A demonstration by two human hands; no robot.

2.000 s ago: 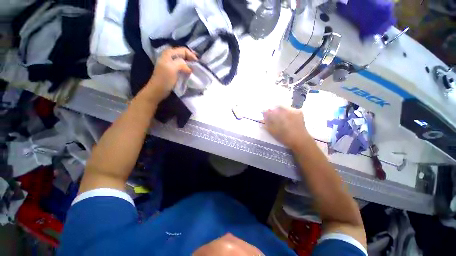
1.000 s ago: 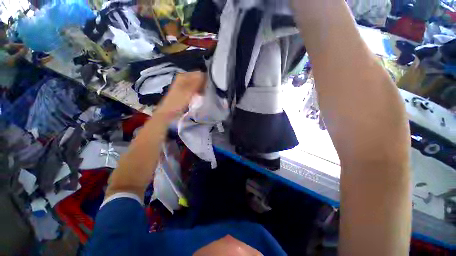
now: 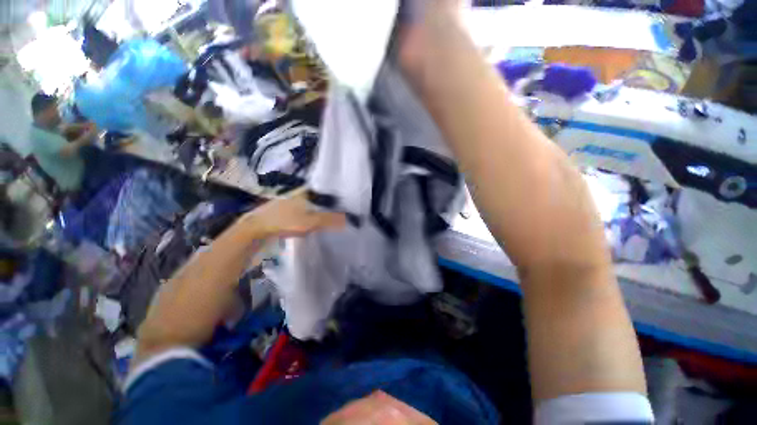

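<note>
The garment [image 3: 378,166], pale grey and white with black panels, hangs bunched in front of me, over the table's front edge and blurred. My right hand [image 3: 427,37] is raised at the top of the view by the garment's upper part; its fingers are blurred and partly hidden, so its grip is unclear. My left hand [image 3: 307,214] is at the garment's left side, lower down, with fingers stretched along the cloth; whether it grips is unclear.
The white sewing machine [image 3: 614,153] stands at the right, with purple and white scraps [image 3: 643,232] and a dark red-handled tool [image 3: 701,278] before it. Cloth heaps [image 3: 282,149] lie on the left table. A person [image 3: 62,145] is at the far left.
The garment has come off the machine table and is lifted in front of me. My right hand has gone from near the needle up to the top. The view has swung left.
</note>
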